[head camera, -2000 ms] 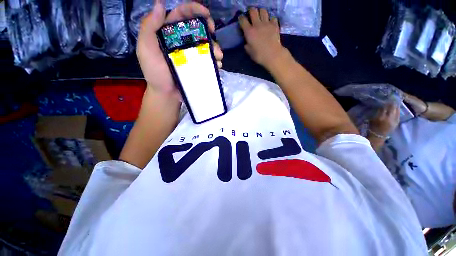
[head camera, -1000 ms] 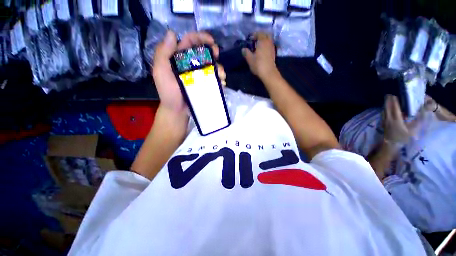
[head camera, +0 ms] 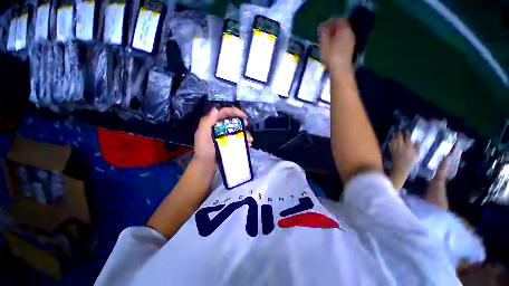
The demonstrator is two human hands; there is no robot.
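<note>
My left hand holds an open unit upright in front of my shirt. The unit is a black case with a white battery, a green circuit board at its top end and yellow tape between them. My right hand is raised at the far right, over the edge of the green surface, and is blurred. A plain black shell shows against its right side and appears to be gripped by it. The fingers on that side are hidden.
More open units lie in a row on bubble bags at the back, others at the far left. Crinkled bags hang along the bench edge. A red shape and an open carton are below left. Another person's hands hold wrapped units at the right.
My right hand has moved up and away from the bench's near side to the green surface, with the black shell at it. My left hand still holds the unit, now lower in view.
</note>
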